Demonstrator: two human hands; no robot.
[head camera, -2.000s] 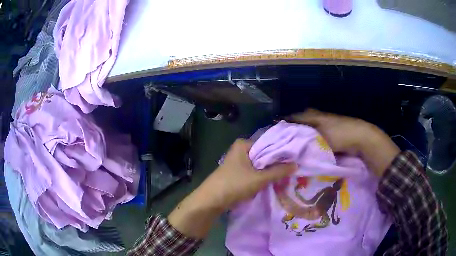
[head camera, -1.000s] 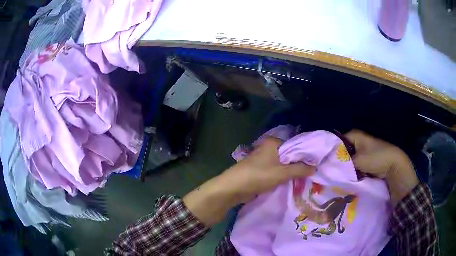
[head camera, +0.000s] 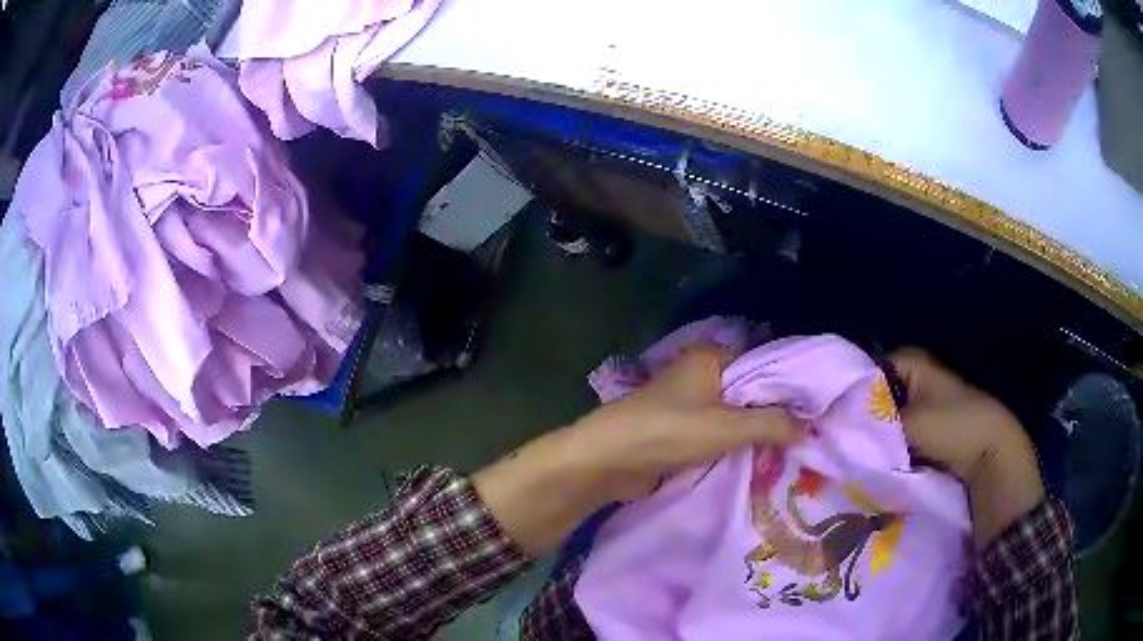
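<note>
A pink-lilac garment (head camera: 677, 557) lies bunched on my lap below the table edge. Its embroidered motif (head camera: 815, 551), a brown animal-like figure with red and yellow flowers, faces up. My left hand (head camera: 702, 420) grips the garment's upper left part, fingers partly hidden in the folds. My right hand (head camera: 940, 407) is at the garment's upper right edge, beside a yellow flower; its fingertips are behind the cloth. A small dark thing shows at the right fingers, too unclear to name. No needle or thread can be made out.
A white table (head camera: 702, 56) curves across the top, with a yellow measuring tape (head camera: 877, 169) along its edge. A pink thread cone (head camera: 1053, 75) stands at upper right. Pink garments (head camera: 188, 276) are piled at left over grey striped cloth (head camera: 63, 438). A clear tub (head camera: 1093, 463) is at right.
The view has turned, so the table edge slopes more and the whole thread cone shows. Both hands stay on the garment, now slightly further right in view.
</note>
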